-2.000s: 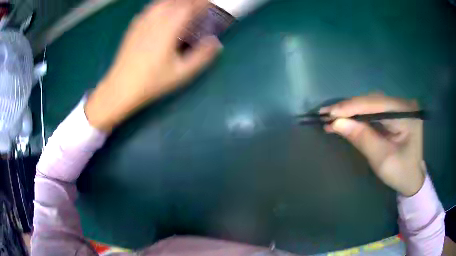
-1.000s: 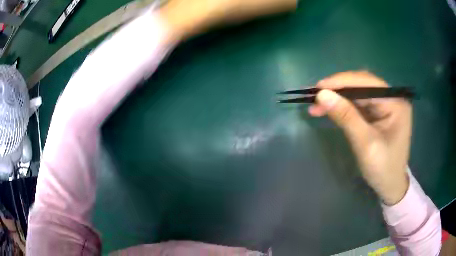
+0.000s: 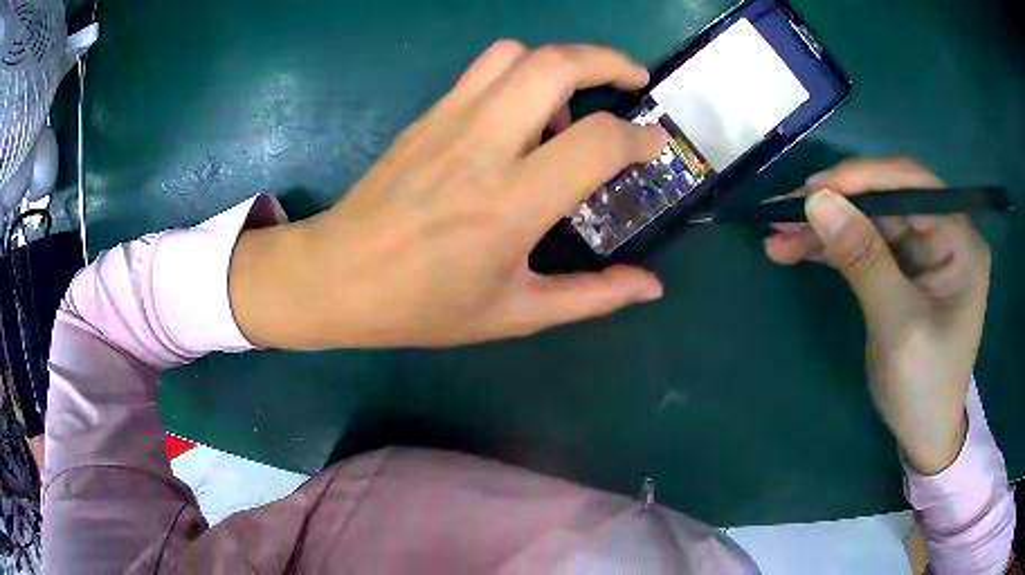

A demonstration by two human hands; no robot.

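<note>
An open phone unit lies tilted on the green mat, its upper end towards the top right. A white panel fills its upper half and a speckled circuit board its lower half, with a yellow-gold strip between them. My left hand spans the lower half, fingers over the board and its far edge, thumb beside the near edge. My right hand holds black tweezers, their tips close to the unit's near edge by the board. Whether the tips touch it I cannot tell.
The dark green mat lies under the unit. A white fan stands at the upper left, with a white cord down the mat's left side and dark cables below. My pink sleeves and clothing fill the lower part of the view.
My left hand has come back from the top edge and now holds the phone unit on the mat. The tweezers have moved right, and their prongs now look together, at the unit's edge.
</note>
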